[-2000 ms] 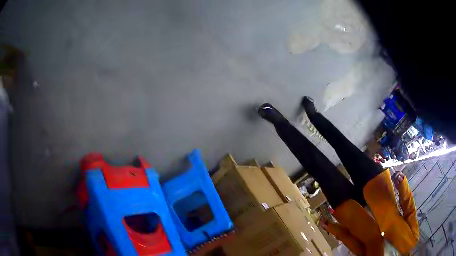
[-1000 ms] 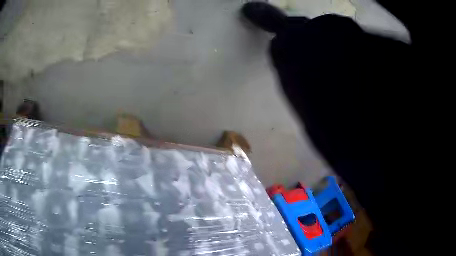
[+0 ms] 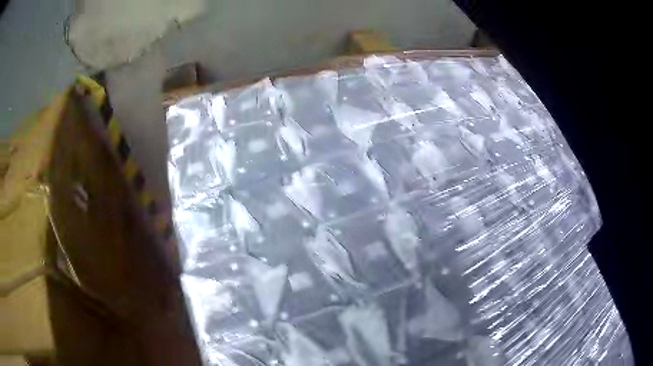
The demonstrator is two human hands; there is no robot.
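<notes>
Neither of my hands is in view. A stretch-wrapped pallet load (image 3: 365,207) fills the middle and right of the view. It is silvery grey with repeated pale shapes in rows. Clear stretch film (image 3: 530,264) lies over it in shiny, wrinkled streaks, densest at the lower right. A wooden pallet (image 3: 369,43) shows along the load's upper edge, with block ends jutting out. The view is tilted, and a black shape covers the right edge.
Brown cardboard cartons (image 3: 86,214) stand at the left, near the load. Yellow-black floor tape (image 3: 122,146) runs between them and the load. The grey floor (image 3: 265,28), with a pale worn patch, shows at the top.
The wrapped load, absent two seconds ago and at lower left one second ago, now fills the middle and right. The stools and the dark leg have left view. Cartons and striped tape appear at left.
</notes>
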